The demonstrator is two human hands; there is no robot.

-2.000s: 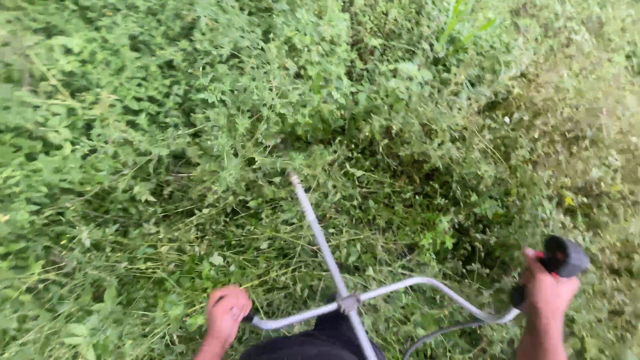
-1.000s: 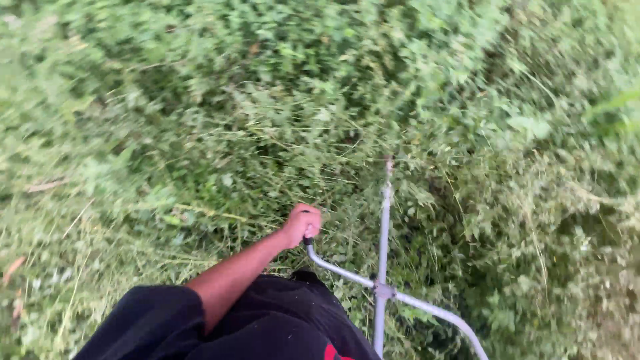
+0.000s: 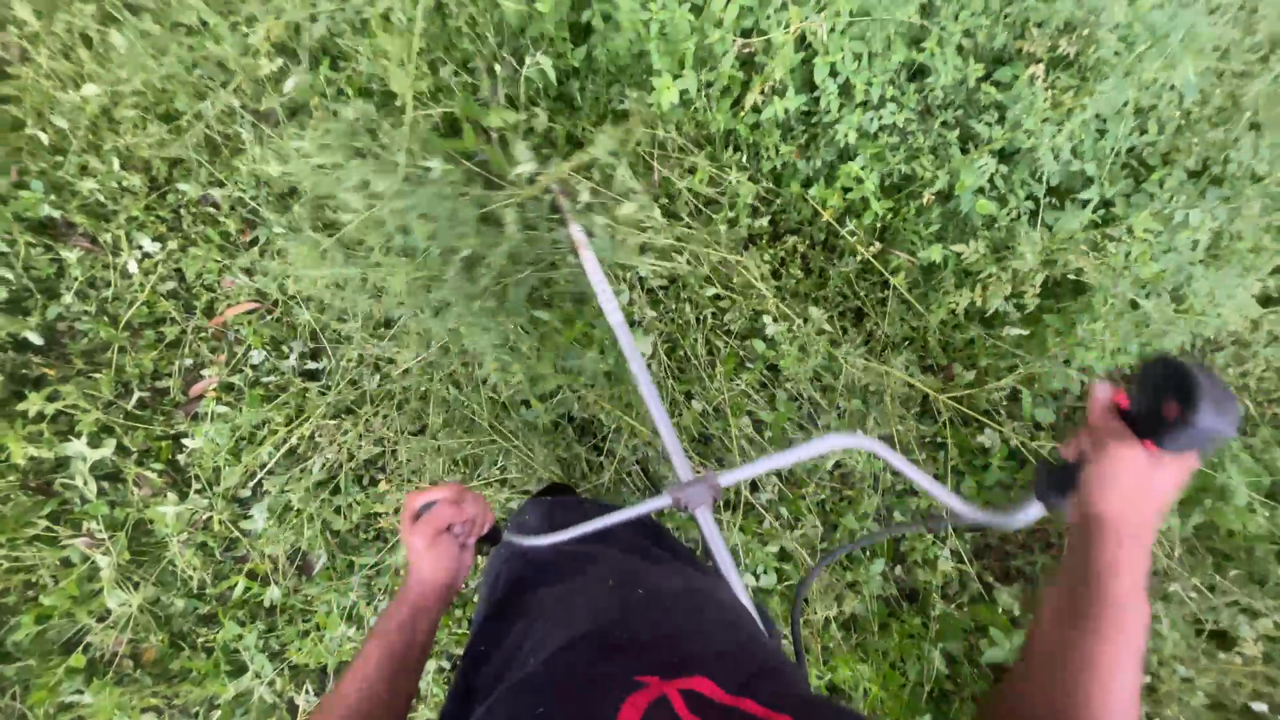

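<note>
A brush cutter's grey metal shaft [image 3: 637,365] runs from beside my dark clothing up and left into the weeds, where its far end and cutting head are hidden. A clamp [image 3: 695,491] joins it to the curved metal handlebar [image 3: 835,443]. On the left, my left hand [image 3: 447,530] is closed around the bar's black grip. My right hand [image 3: 1130,465] holds the black throttle grip [image 3: 1170,405] with red parts at the right end. A black cable [image 3: 835,555] curves down from the right side of the bar.
Dense green weeds [image 3: 900,170] and grass cover the ground all round. Stems near the shaft's far end are blurred. A few brown dry leaves [image 3: 238,312] lie at the left. My black shirt [image 3: 640,610] with a red print shows at the bottom.
The shaft points up and left now; one second ago it stood nearly upright in view. My right hand, out of view then, shows again on its grip. The view itself has shifted.
</note>
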